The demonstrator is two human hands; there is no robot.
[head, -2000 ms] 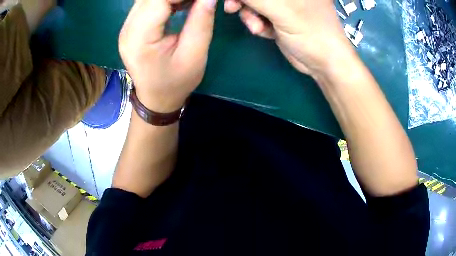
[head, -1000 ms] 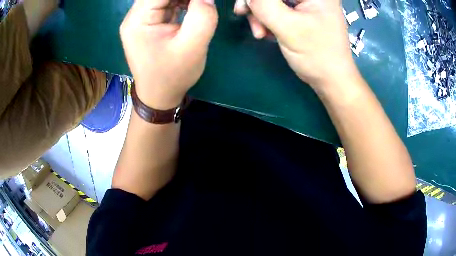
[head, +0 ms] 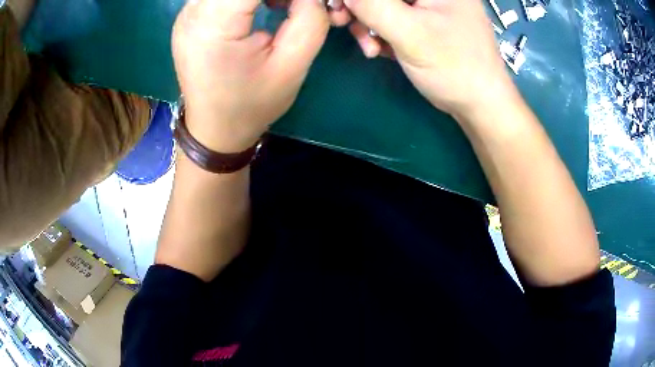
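My left hand (head: pixel 240 75) and my right hand (head: pixel 438 54) meet at the top edge of the picture, above the green mat (head: pixel 345 107). A tiny shiny metal part (head: pixel 333 3) shows between the fingertips of both hands, partly cut off by the edge. Its full shape is hidden. A small bright spot shows at my right hand's curled fingers; I cannot tell what it is. Several small dark-and-pale hinge-like parts (head: pixel 511 54) lie loose on the mat to the right of my right hand.
A clear plastic bag (head: pixel 619 154) full of small dark and pale parts lies at the far right. A person in brown clothing (head: pixel 57 158) sits at the left on a blue stool (head: pixel 149 154). Cardboard boxes (head: pixel 75 272) and yellow-black floor tape lie beyond at the lower left.
My hands were apart a second ago and now meet at the fingertips, with my left hand moved slightly right. The neighbour's arm at the upper left has shifted toward the left edge.
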